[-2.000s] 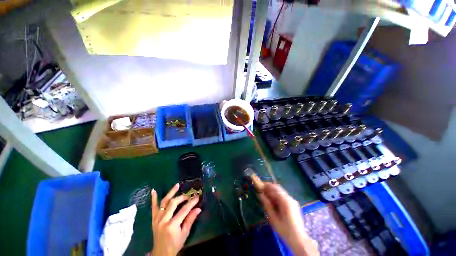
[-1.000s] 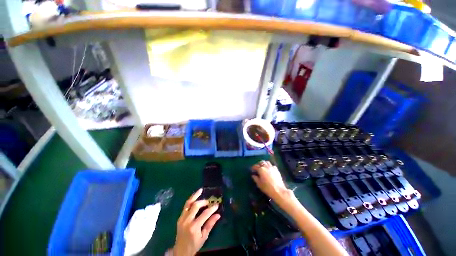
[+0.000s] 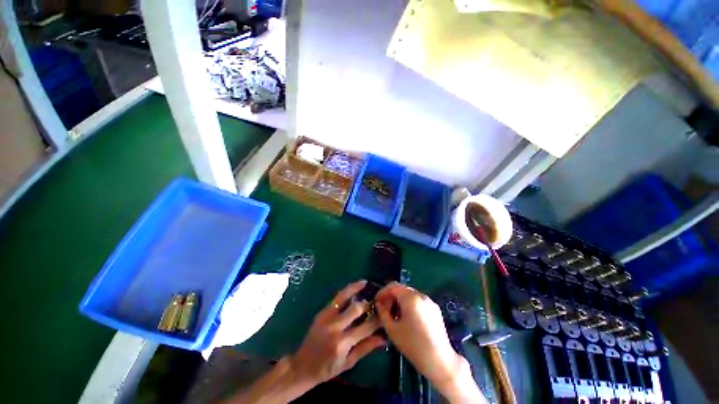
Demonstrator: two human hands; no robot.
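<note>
A black lock housing (image 3: pixel 386 262) lies on the green mat in front of me, its near part covered by my hands. My left hand (image 3: pixel 335 338) holds it from the left, fingers over its near end. A little brass (image 3: pixel 367 309) shows between the fingers. My right hand (image 3: pixel 419 327) is at the same spot from the right, thumb and fingertips pinched together; whether a small part is between them is hidden. A hammer (image 3: pixel 495 338) lies on the mat to the right.
Behind are a divided cardboard box (image 3: pixel 311 193), blue bins (image 3: pixel 370 211) and a white grease tub (image 3: pixel 505 226) with a red-handled brush (image 3: pixel 500 260). Black housings (image 3: pixel 564 355) stand in rows at right. Left are a blue tray (image 3: pixel 118 272) with brass cylinders (image 3: pixel 180 312), white cloth (image 3: pixel 254 309) and wire clips (image 3: pixel 299 266).
My right hand first held the hammer, then was on the mat near the tub, and is now at the housing beside my left hand. The view has turned left and tilted.
</note>
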